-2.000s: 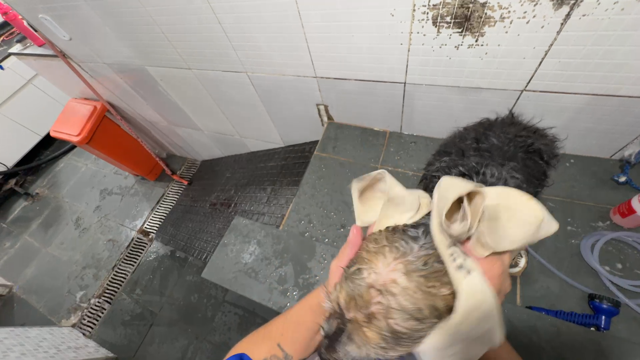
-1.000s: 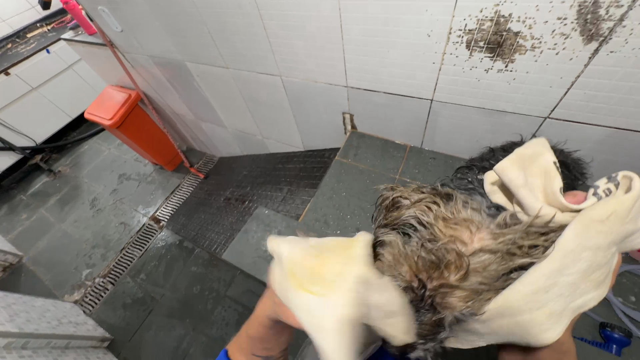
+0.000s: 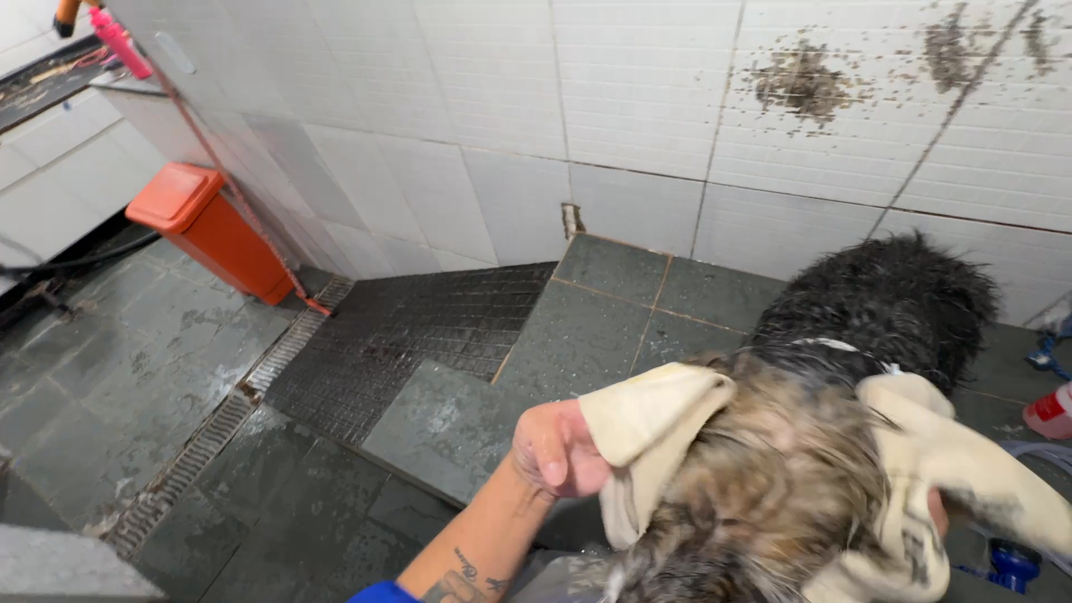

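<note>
A wet dog with brown-grey fur [image 3: 779,452] is at the lower right, its head toward the camera. Just beyond it a second animal, probably a dog, with curly black fur [image 3: 879,293] is near the wall. My left hand [image 3: 561,448] grips one end of a cream cloth [image 3: 657,410] at the brown fur's left side. The cloth's other part lies along the right side, where my right hand [image 3: 936,511] is mostly hidden behind it; a small bit of the fingers shows against the cloth.
Dark tiled steps [image 3: 603,322] meet a white tiled wall [image 3: 636,84]. A floor drain grate [image 3: 201,444] runs at left, beside an orange lidded bin [image 3: 226,234]. At right are a blue hose nozzle [image 3: 1013,563], a clear hose and a bottle with red liquid [image 3: 1048,412].
My left hand has moved up against the brown fur's side with the cloth. The cloth on the right has come down off the black fur, which now shows more fully.
</note>
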